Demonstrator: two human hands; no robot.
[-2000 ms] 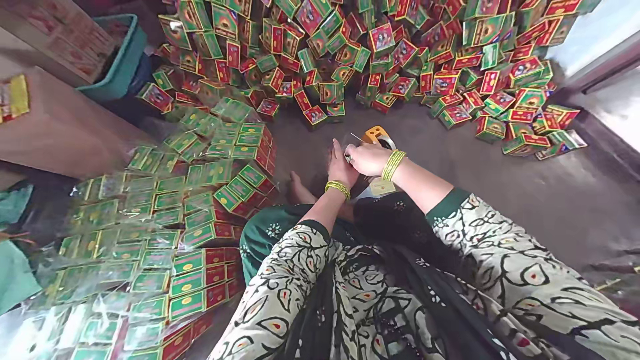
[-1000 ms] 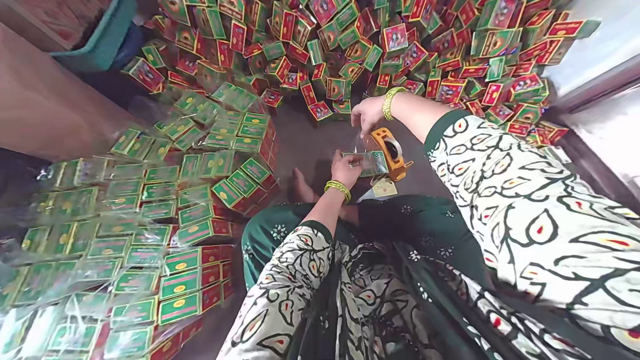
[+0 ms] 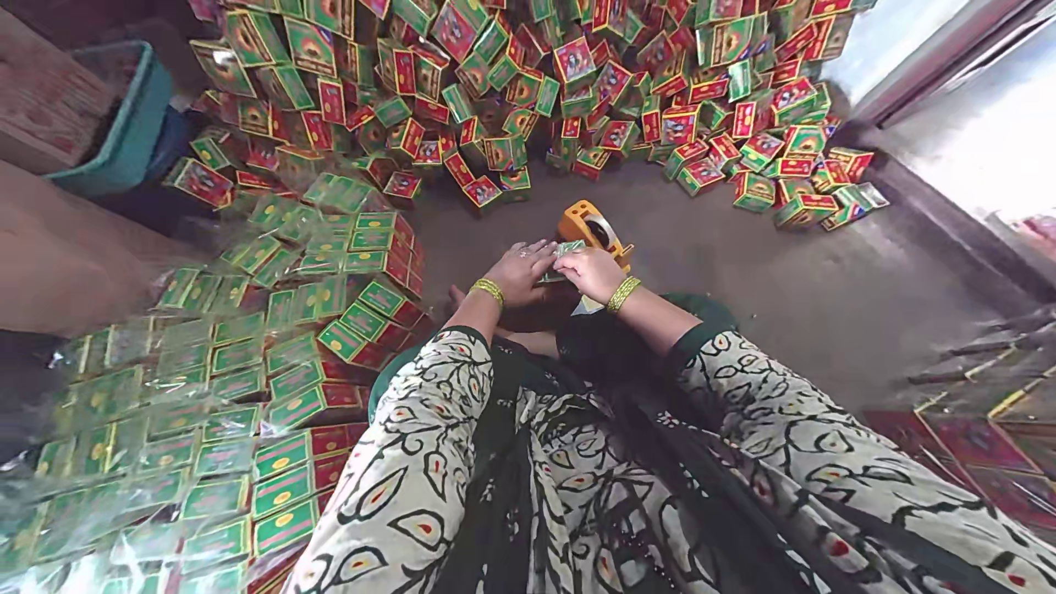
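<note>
Both hands are close together over my lap. My left hand (image 3: 521, 274) rests with its fingers against a small green packet (image 3: 568, 250), partly covered by the hands. On the packet's right side, the bent fingers of my right hand (image 3: 592, 272) press or grip it. Just beyond my right hand, an orange tape dispenser (image 3: 584, 219) holding a roll of tape stands on the floor. A pale, pointed piece (image 3: 587, 305) shows below my right wrist; its material is unclear.
A large heap of loose green and red cartons (image 3: 573, 62) spreads ahead. Rows of plastic-wrapped cartons (image 3: 285, 458) lie at the left. A teal plastic tub (image 3: 136, 111) stands at the upper left. Dark red flat items (image 3: 973, 441) lie at the lower right.
My right hand has moved from above the tape dispenser back to the packet beside my left hand. A second ago it was raised there, apart from the left.
</note>
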